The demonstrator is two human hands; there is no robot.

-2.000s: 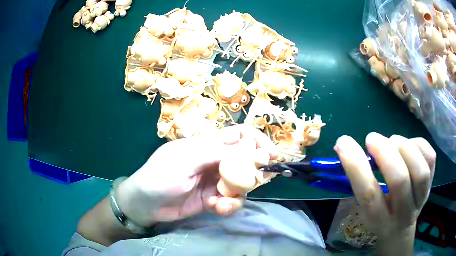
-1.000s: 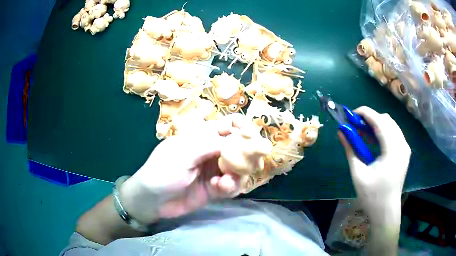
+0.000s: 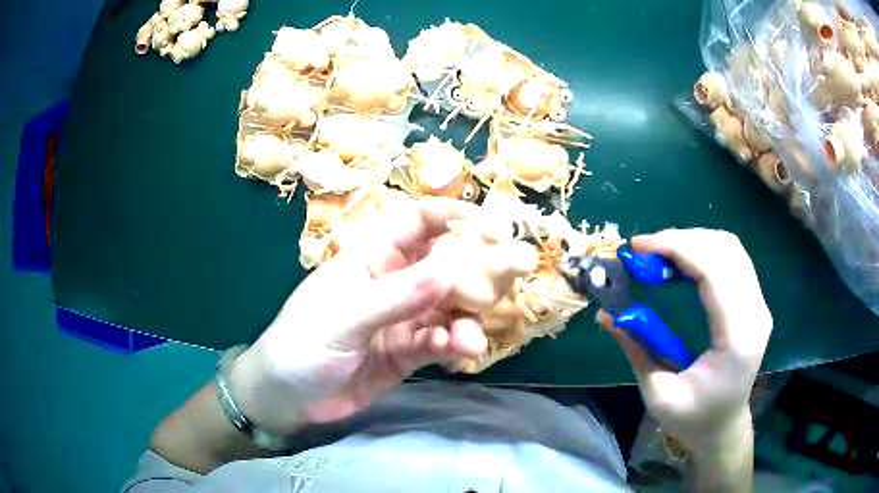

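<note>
My left hand (image 3: pixel 361 327) holds a peach moulded figure part (image 3: pixel 482 270), rounded with knobs, above the near edge of the heap. My right hand (image 3: pixel 708 323) holds the blue-handled sprue nippers (image 3: pixel 651 332), handles spread, dark jaws just right of the held part and pointing left. Whether the jaws touch anything is unclear. Moulded shots with parts still on sprue (image 3: pixel 357 144) lie heaped mid-table, some showing eyes with dark rings. My left fingers and the held part hide some of the heap's near side.
A clear plastic bag (image 3: pixel 790 116) full of loose peach parts lies at the right. A loose parts pile (image 3: pixel 188 29) is at the far left. A blue tray (image 3: pixel 31 193) is beyond the table's left edge. A bag below the right edge is mostly hidden.
My right hand swung the nippers right and away from the held part, then back left and lower, now with handles spread. My left hand has turned the part slightly.
</note>
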